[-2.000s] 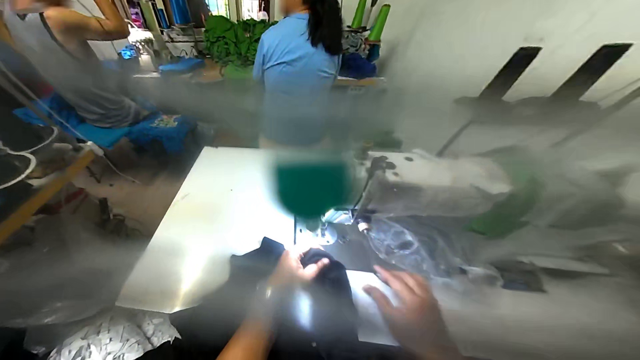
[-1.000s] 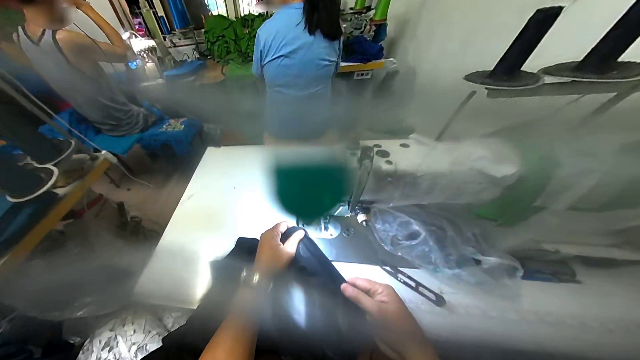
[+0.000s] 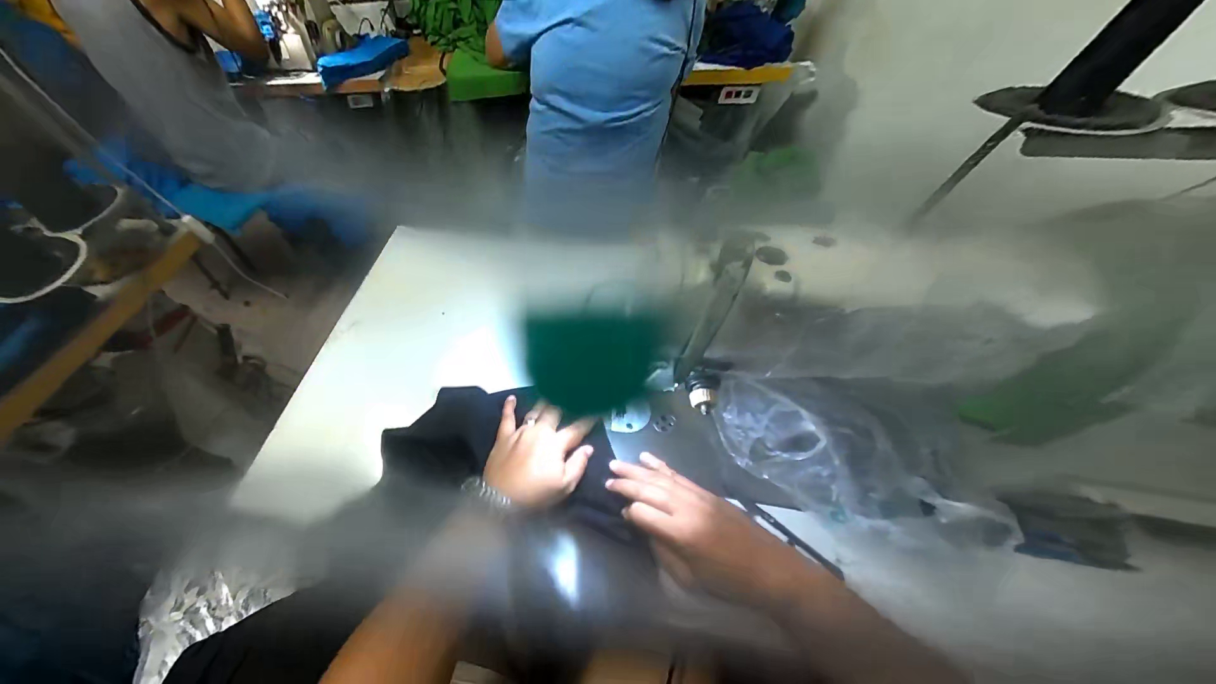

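Black fabric (image 3: 446, 427) lies on the white sewing table (image 3: 380, 313) and hangs over its front edge. My left hand (image 3: 537, 461) rests on the fabric with its fingers spread, just left of the sewing machine's needle plate (image 3: 630, 416). Over the fabric's right edge is my right hand (image 3: 679, 513), fingers apart and nothing gripped between them. The sewing machine (image 3: 807, 275) stands to the right, its arm blurred. A blurred green shape (image 3: 597, 361) hides the needle area and some of my left fingertips.
Clear plastic (image 3: 798, 446) lies beside the machine bed. A dark slotted strip (image 3: 788, 537) is right of my right hand. Thread cones on a stand (image 3: 1092, 85) are at upper right. One person in blue (image 3: 608, 104) stands beyond the table; another (image 3: 171, 85) sits at upper left.
My left hand has gone from gripping the fabric's edge to lying on it with fingers spread. My right hand has let go of the fabric edge it held one second ago.
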